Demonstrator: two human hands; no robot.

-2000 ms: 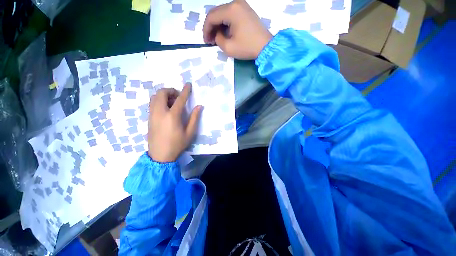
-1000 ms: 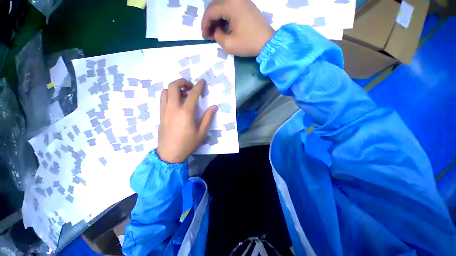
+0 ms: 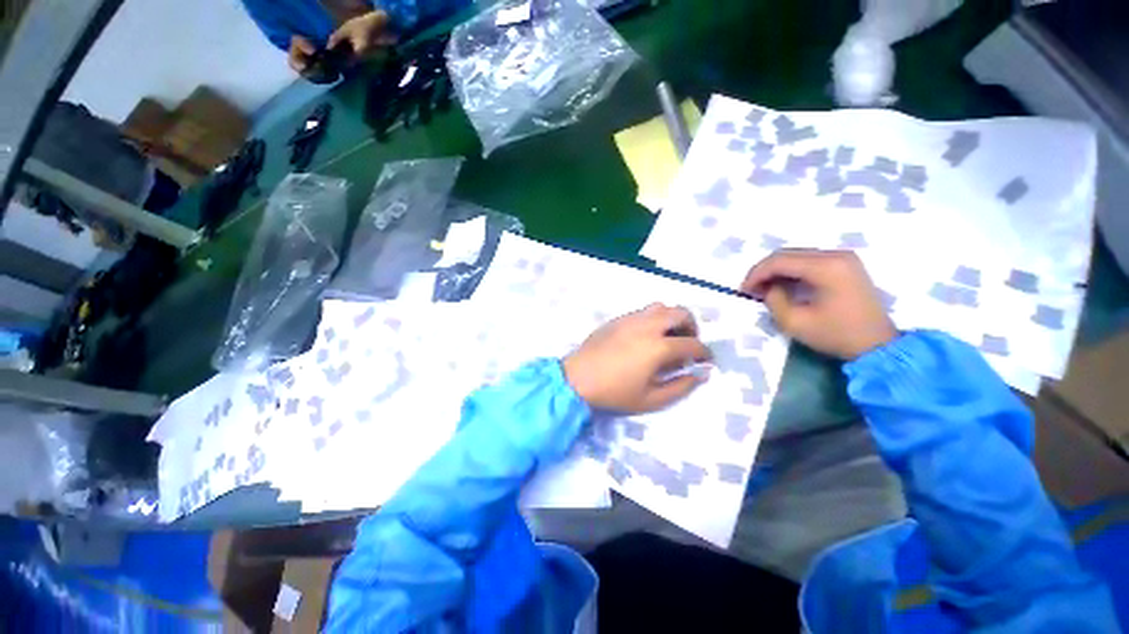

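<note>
Small flat grey pieces [image 3: 675, 476] lie scattered and partly overlapping on a white paper sheet [image 3: 693, 510] in front of me. My left hand [image 3: 638, 359] is over the middle of this sheet, fingers curled; a thin pale edge shows at its fingertips, too blurred to name. My right hand [image 3: 821, 301] is at the sheet's far right corner, thumb and fingers pinched together; what lies between them is hidden. More grey pieces lie on a sheet [image 3: 1052, 161] at the right and on sheets [image 3: 359, 471] at the left.
Clear plastic bags [image 3: 291, 266] lie on the green bench [image 3: 557, 173] at left and beyond. A yellow slip [image 3: 650, 161] and a grey stick [image 3: 672, 114] are near the right sheet. A white lump [image 3: 864, 68] is behind. Another person's hands [image 3: 344, 43] hold something dark. Cardboard boxes [image 3: 1096, 421] are lower right.
The view has swung up and turned, showing more bench and another person. The near sheet now appears tilted. My left hand has turned, with its fingers pointing right and more curled.
</note>
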